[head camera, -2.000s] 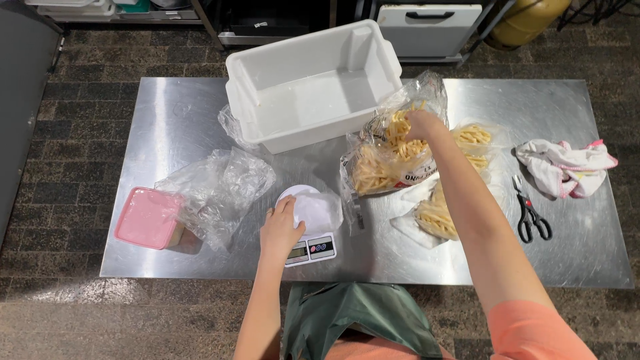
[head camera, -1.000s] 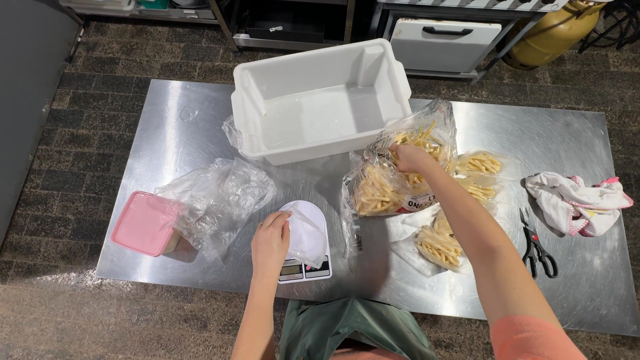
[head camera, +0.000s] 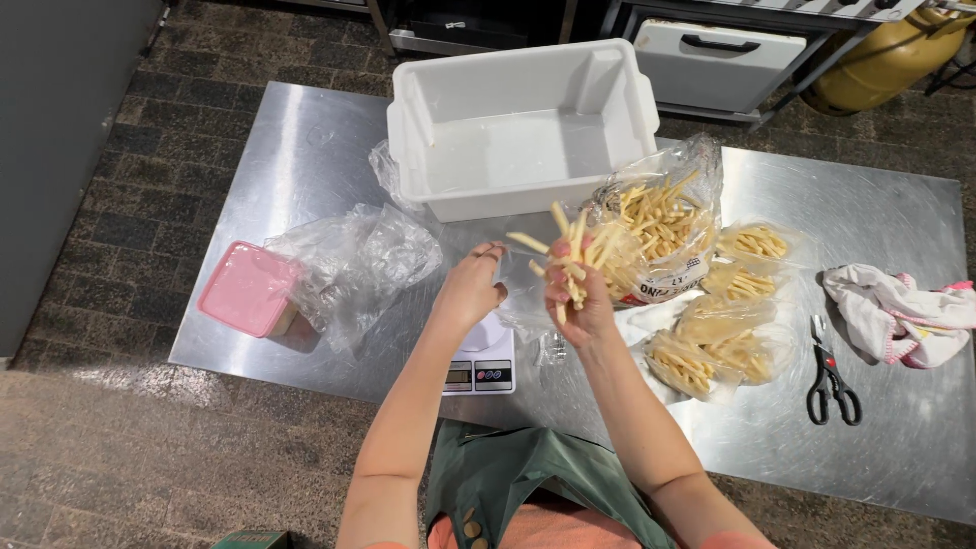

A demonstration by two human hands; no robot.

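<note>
My right hand [head camera: 583, 301] grips a bunch of pale french fries [head camera: 568, 248], just left of a large open plastic bag of fries [head camera: 659, 221]. Pinched in my left hand [head camera: 471, 286] is a small clear plastic bag [head camera: 526, 293], held above a white digital kitchen scale [head camera: 484, 366]. My forearm and hand partly cover the scale's plate. Right of the large bag lie several small clear bags filled with fries [head camera: 682, 362], partly on a white cloth or bag.
A large white plastic tub [head camera: 526, 152] stands at the back of the steel table [head camera: 877, 465]. At left are crumpled clear bags [head camera: 366, 267] and a pink-lidded container [head camera: 248, 290]. Kitchen scissors [head camera: 831, 381] and a white towel [head camera: 892, 313] lie at right.
My right hand has come out of the large bag with fries and moved left. My left hand, earlier over the scale's plate, has moved up with the small bag.
</note>
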